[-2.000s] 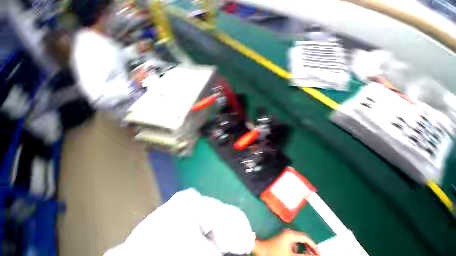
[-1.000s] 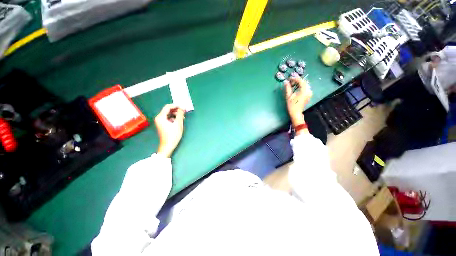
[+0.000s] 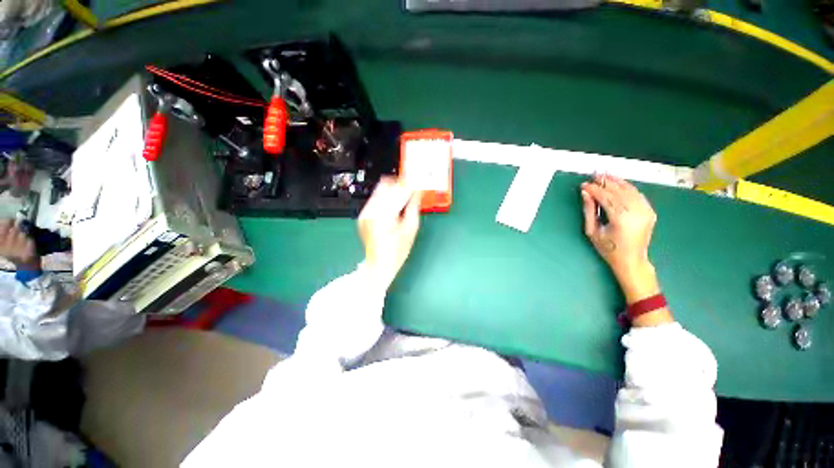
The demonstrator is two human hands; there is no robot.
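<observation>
My left hand [image 3: 389, 227] is at the lower left edge of the red tray [image 3: 443, 198] with the white centre, fingers bent; whether it holds anything is hidden. My right hand [image 3: 624, 224] is above the bench, right of the white label sheet [image 3: 525, 196], with fingers curled. Something small and dark shows between its thumb and fingers, too small to name. The label sheet lies at a slant below the white edge strip [image 3: 576, 162]. Several round dark and silver modules [image 3: 771, 315] stand in a loose cluster at the far right.
The black test fixture [image 3: 302, 187] with red-handled clamps [image 3: 275, 125] stands left of the tray. Stacked instruments [image 3: 174, 265] stand further left. Another person's hand [image 3: 16, 243] shows at the left edge. A yellow post [image 3: 777, 137] rises at the right, behind the green bench [image 3: 475, 283].
The view has turned left, showing the fixture and instruments. My left hand has moved from the label sheet to the red tray. My right hand has left the modules and is nearer the sheet.
</observation>
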